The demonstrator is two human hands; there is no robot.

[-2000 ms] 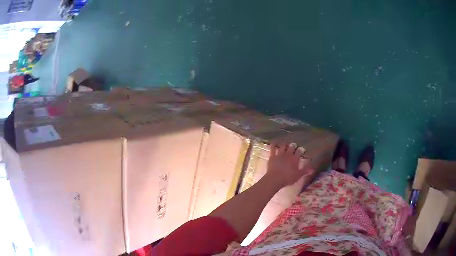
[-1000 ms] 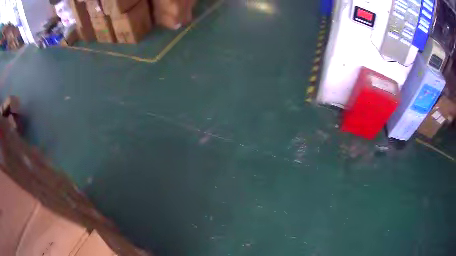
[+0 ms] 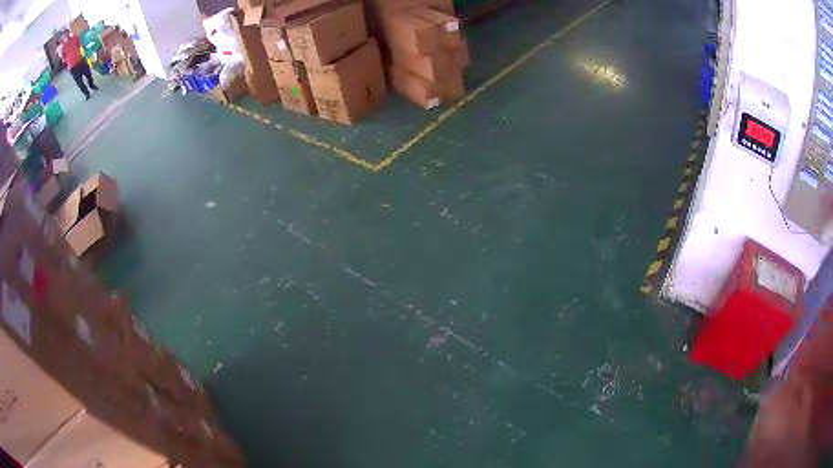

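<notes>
Neither of my hands shows clearly in the head view. A row of closed cartons [image 3: 137, 375] with white labels stands at the lower left, nearest to me, cut off by the picture's edge. Their pale tops [image 3: 55, 420] show at the bottom left corner. A blurred reddish-brown shape [image 3: 799, 411] lies at the lower right edge; I cannot tell what it is.
A small open box [image 3: 89, 212] stands on the green floor beyond the cartons. Stacked cartons [image 3: 345, 78] stand behind a yellow floor line. A red box [image 3: 747, 311] stands by a white wall with a red display at right. A person [image 3: 73, 62] is far off at upper left.
My left hand lay on a carton two seconds ago and is now out of view. The view has swung across the floor; the cartons now sit at the lower left.
</notes>
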